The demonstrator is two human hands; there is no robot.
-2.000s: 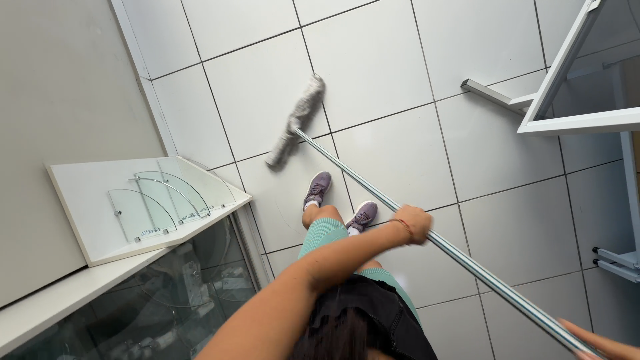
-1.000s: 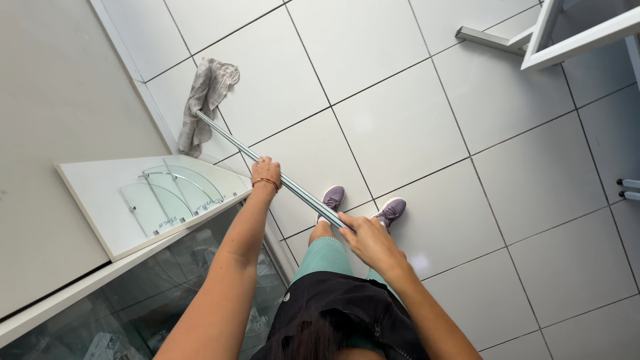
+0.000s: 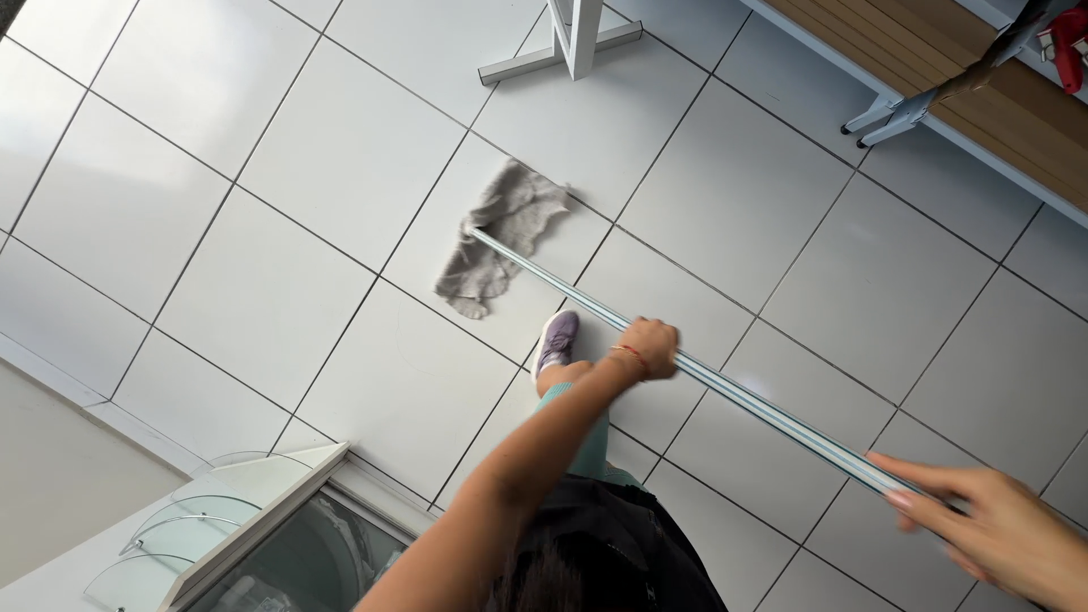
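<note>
A long striped mop handle [image 3: 765, 410] runs from the lower right up to a grey cloth [image 3: 501, 238], which lies spread over the mop's head on the white tiled floor. Around the middle of the handle my left hand [image 3: 653, 348] is closed, with a red band at its wrist. My right hand [image 3: 960, 510] holds the handle's upper end at the lower right, between thumb and fingers. One purple shoe [image 3: 558, 338] stands just below the cloth. The mop head itself is hidden under the cloth.
A white metal stand foot [image 3: 561, 58] rests on the floor at the top. Shelving with brown boards [image 3: 884, 42] fills the upper right. At the lower left are a glass-fronted cabinet [image 3: 306, 544], curved glass shelves [image 3: 200, 518] and a wall [image 3: 68, 476].
The cloth-covered mop head has moved away from the wall beside the cabinet onto the open tiles. My hands, close together on the handle one second ago, are now far apart. The view has turned strongly.
</note>
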